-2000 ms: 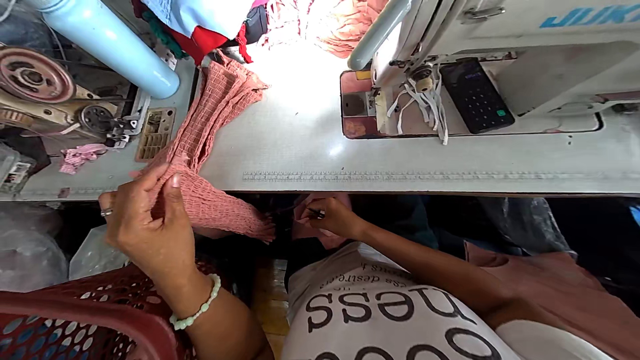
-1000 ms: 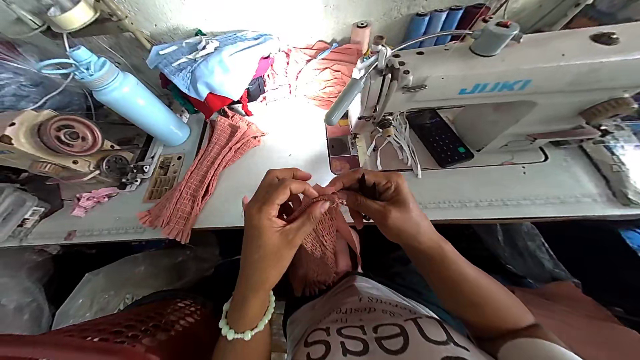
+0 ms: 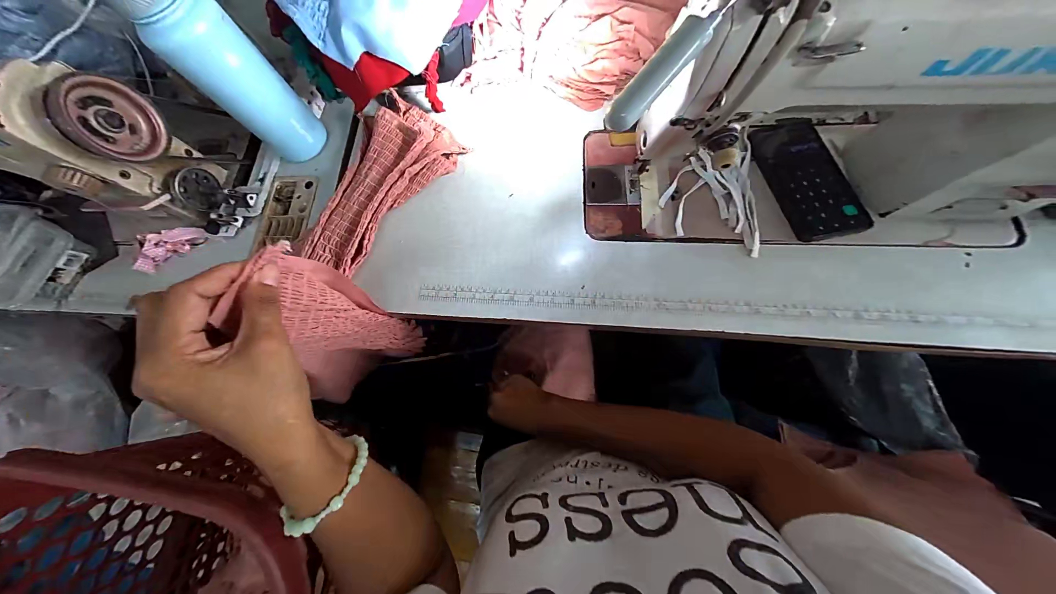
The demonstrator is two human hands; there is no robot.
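My left hand, with a beaded bracelet at its wrist, pinches the top edge of a gathered pink fabric piece. That piece hangs over the front edge of the sewing table. Just behind it, a stack of crinkled pink fabric strips lies on the table. Below the table edge, my right hand is close to my lap beside pink cloth; its fingers are shaded, so what it holds is unclear.
A Juki sewing machine stands at the right, with a black phone and white ties by its needle. A blue bottle and second machine are at the left. A red plastic basket sits below. Cloth is heaped at the back.
One second ago both hands were together at the pink fabric near the table's front edge. Now my left hand is farther left with the fabric, and my right hand is low by my lap.
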